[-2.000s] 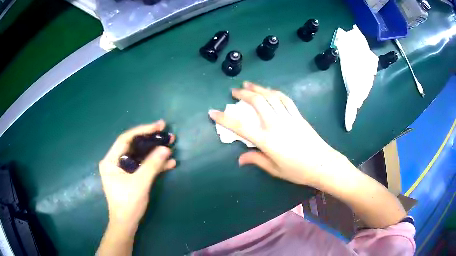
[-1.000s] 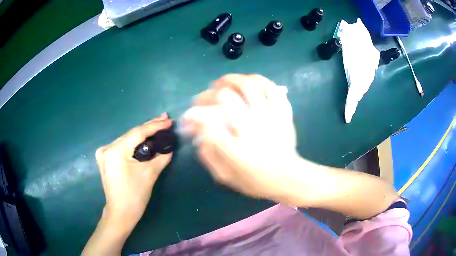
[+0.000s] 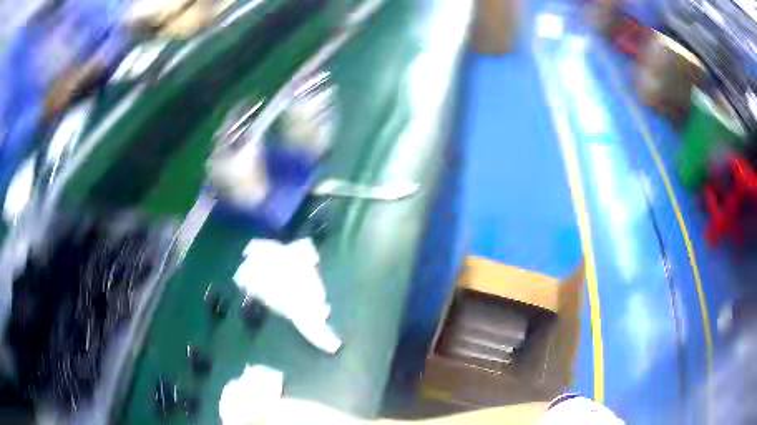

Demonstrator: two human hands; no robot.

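Note:
The picture is badly blurred. My right hand (image 3: 264, 402) is at the bottom edge, partly cut off and washed out white; whether this white patch includes a wipe cannot be told. My left hand is out of the picture. Several small black plugs, one of them a blurred plug (image 3: 199, 359), stand or lie on the green mat at lower left. A white cloth (image 3: 290, 285) lies above my right hand, with a dark plug at its left edge.
A blue bin (image 3: 286, 187) with pale items stands beyond the cloth, a white stick (image 3: 365, 191) beside it. A tray area heaped with dark parts (image 3: 79, 307) is at left. An open cardboard box (image 3: 568, 332) stands right of the bench on the blue floor.
The view has swung to the right, so the floor and box show more fully. My left hand and its plugs have left the picture. My right hand now appears at the bottom edge.

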